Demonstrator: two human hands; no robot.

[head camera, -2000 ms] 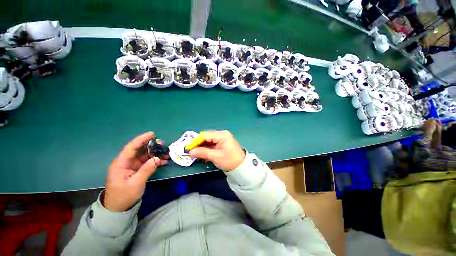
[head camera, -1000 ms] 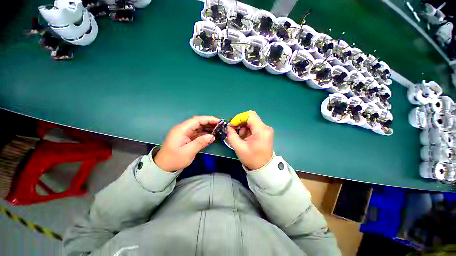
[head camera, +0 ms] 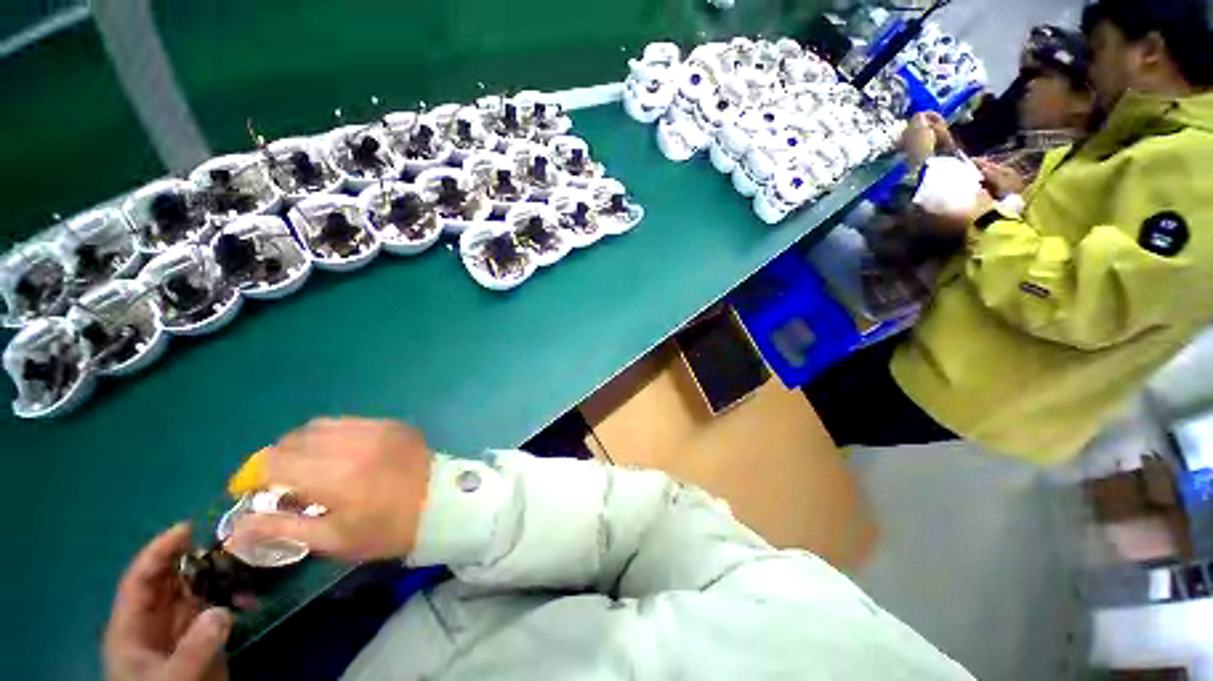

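My left hand [head camera: 166,612] is at the lower left, its fingers around a dark module [head camera: 213,575]. My right hand [head camera: 339,490] is just right of it, palm down, with the yellow-handled tool [head camera: 250,471] between its fingers; the tool's tip is hidden. A white shell [head camera: 273,543] lies under the right hand's fingers, beside the module. The right hand is slightly blurred, so I cannot tell whether its fingers also grip the shell.
Row units [head camera: 337,229] stand open side up behind my hands on the green bench [head camera: 399,353]. Further white shells [head camera: 758,127] are grouped beyond. A person in a yellow-green jacket [head camera: 1064,279] is at right. A cardboard box [head camera: 745,452] and blue bin [head camera: 805,319] are below the bench edge.
The view has swung right, so the hands now appear at the lower left and the other person shows. The hands have moved slightly apart, and more of the white shell is visible.
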